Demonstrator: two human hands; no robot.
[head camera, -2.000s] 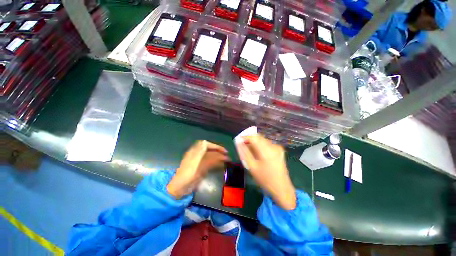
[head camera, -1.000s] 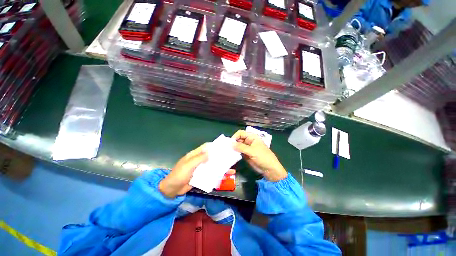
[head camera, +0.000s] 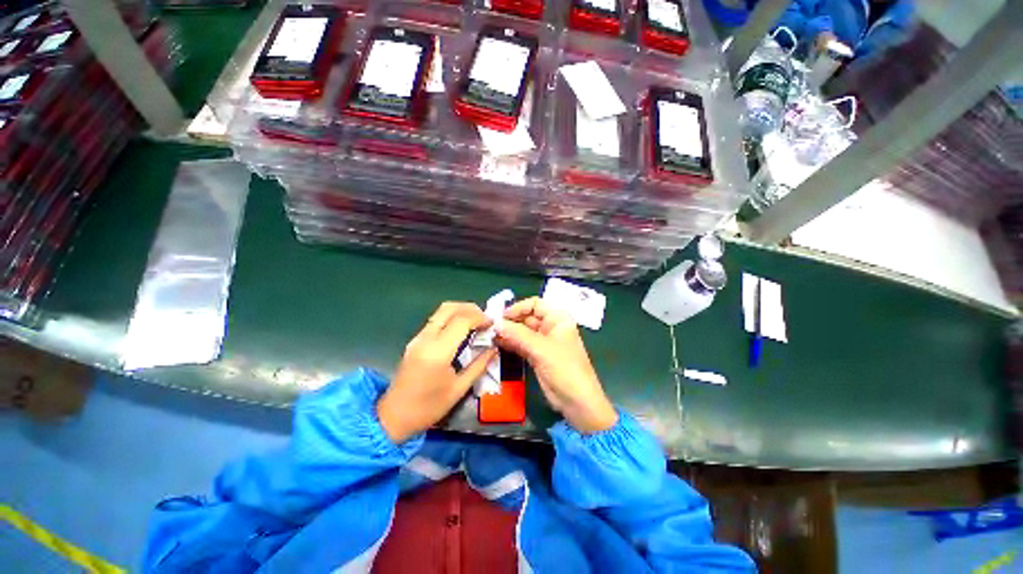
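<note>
My left hand (head camera: 435, 364) and my right hand (head camera: 552, 353) meet at the middle of the bench and both grip a crumpled white wiping cloth (head camera: 489, 372). The device (head camera: 501, 403) lies on the bench under the cloth, its red-orange end toward me. Its black screen end is mostly hidden by the cloth and fingers. A white card (head camera: 574, 302) with small dark marks lies just behind my right hand.
Stacked clear trays (head camera: 449, 213) with red-black units stand behind. A solvent bottle (head camera: 684, 290), a white strip (head camera: 704, 377) and a blue pen (head camera: 756, 350) on paper (head camera: 774, 309) are at right. A long plastic sleeve (head camera: 189, 269) lies left. A person's arm shows at top right.
The cloth was spread flat between my hands one second ago; it is now bunched up and my hands are closer together over the device. More of the white card shows.
</note>
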